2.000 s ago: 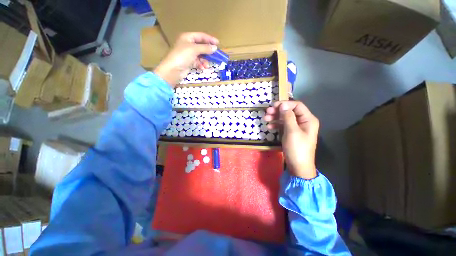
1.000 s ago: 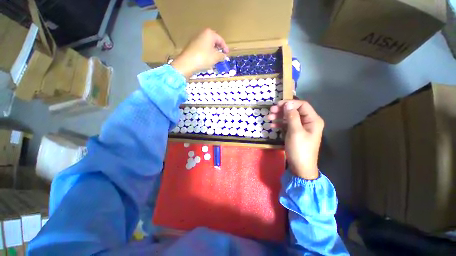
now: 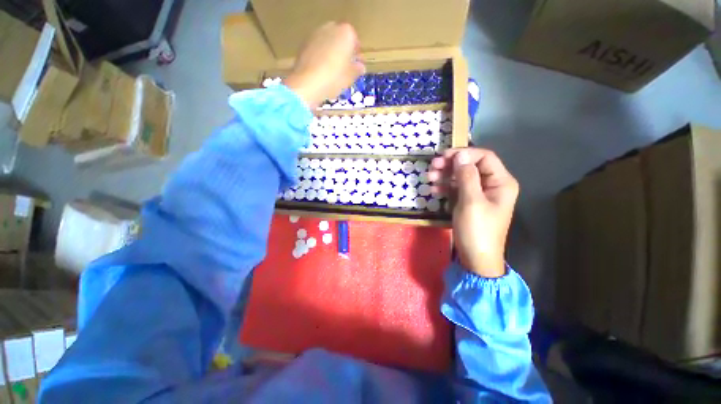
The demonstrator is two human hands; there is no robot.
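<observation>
The divided carton (image 3: 461, 102) holds upright capacitors in three rows. White pads (image 3: 371, 181) cover the near and middle rows. The far row shows dark blue capacitors without visible pads (image 3: 411, 87) at right and some white circles at left. My left hand (image 3: 328, 65) is over the far row's left part, back up; its fingertips and anything in them are hidden. My right hand (image 3: 481, 193) has its fingers bent over the carton's right wall. One blue capacitor (image 3: 343, 237) lies on the red mat (image 3: 348, 300), right of several loose white pads (image 3: 303, 245).
The carton's raised lid (image 3: 364, 28) stands behind the rows. A carton marked AISHI (image 3: 617, 47) is at upper right, and tall brown cartons (image 3: 632, 245) stand at right. More cartons (image 3: 103, 118) and a wheeled rack (image 3: 158, 39) are at left.
The blue capacitor that showed under my left hand's fingers is no longer clearly seen there. That hand has moved up and slightly right. My right hand stays at the carton's right wall.
</observation>
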